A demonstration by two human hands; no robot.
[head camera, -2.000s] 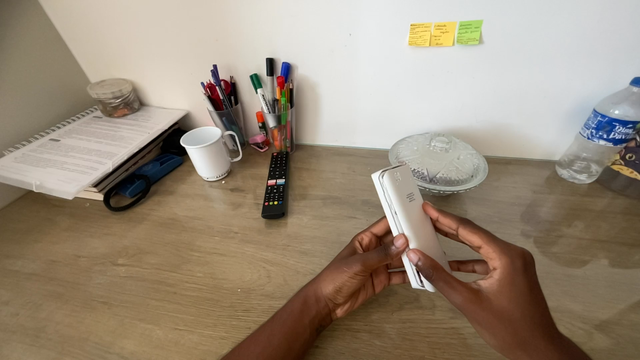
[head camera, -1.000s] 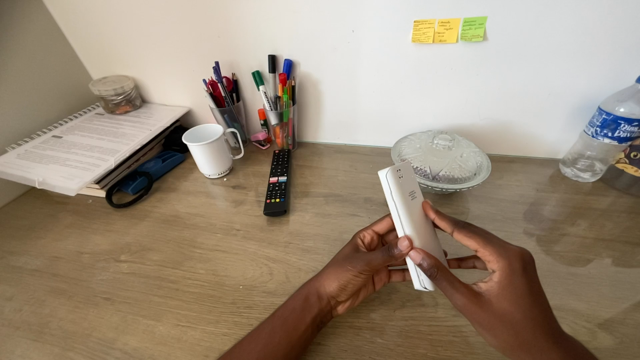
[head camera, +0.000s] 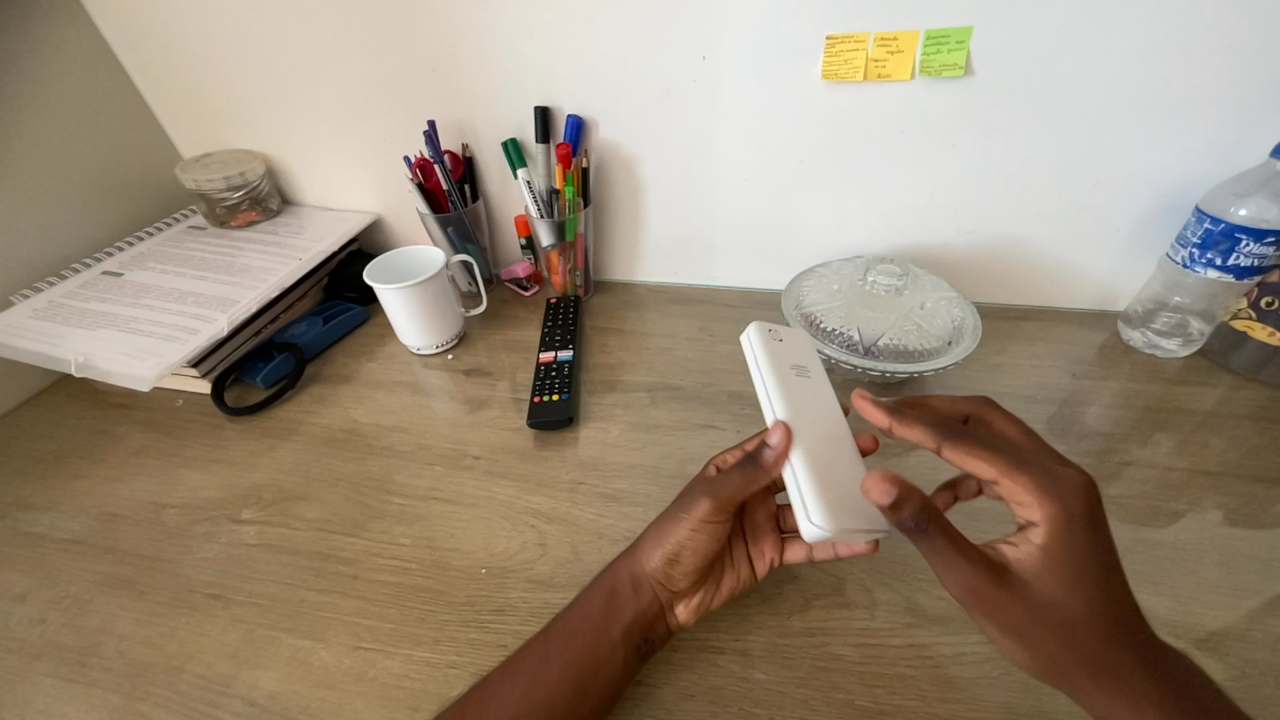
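A slim white rectangular plastic case with small dark print is tilted above the desk, held in my left hand. The thumb lies on its left edge and the fingers pass behind it. A seam runs along its side, with no gap visible. My right hand is just right of the case, thumb and fingers apart, with nothing between them. Behind the case stands a lidded cut-glass dish. To the left, a black remote control lies on the wooden desk.
A white mug stands left of the remote. Behind are two clear cups of pens and markers, with a pink stapler. Papers bearing a lidded jar lie left; a plastic bottle stands right.
A gap along the case's side, visible two seconds ago, has closed. My right hand has let go of the case and moved slightly off to its right. My left hand still holds it.
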